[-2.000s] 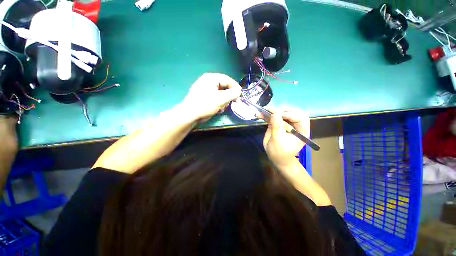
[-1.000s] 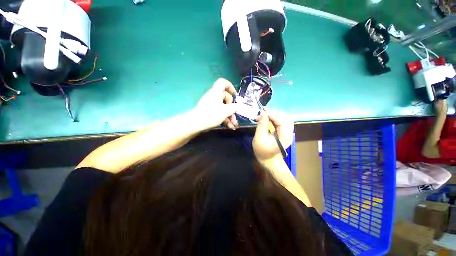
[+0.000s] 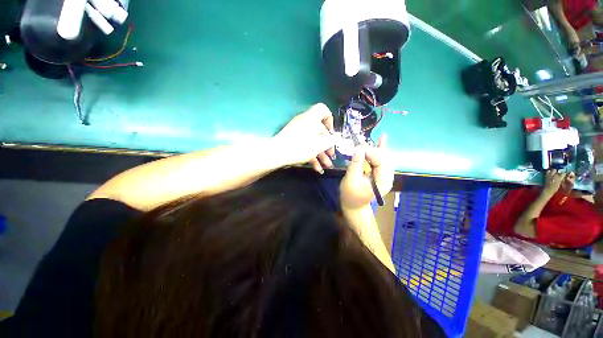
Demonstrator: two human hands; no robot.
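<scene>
A white-and-black camera housing (image 3: pixel 350 53) stands on the green bench, its open black hollow towards me. Thin coloured wires (image 3: pixel 371 99) run from it to the front camera module (image 3: pixel 360 122), a round black shell with a pale board, at the bench edge. My left hand (image 3: pixel 311 138) holds the module's left side with bent fingers. My right hand (image 3: pixel 365 173) holds dark tweezers (image 3: pixel 377 189); their tips are over the board, too small to make out. Whether a plug is between the tips cannot be told.
Another camera housing (image 3: pixel 56 30) with trailing wires stands at the far left. Black modules (image 3: pixel 490 89) lie at the right. Further right a person in red (image 3: pixel 552 214) handles a white-and-red unit (image 3: pixel 554 142). A blue basket (image 3: pixel 440 244) is below the bench edge.
The view has shifted, so more of the right side shows. The tweezers are steeper than at first, and my left hand has moved from the wires to the module's side.
</scene>
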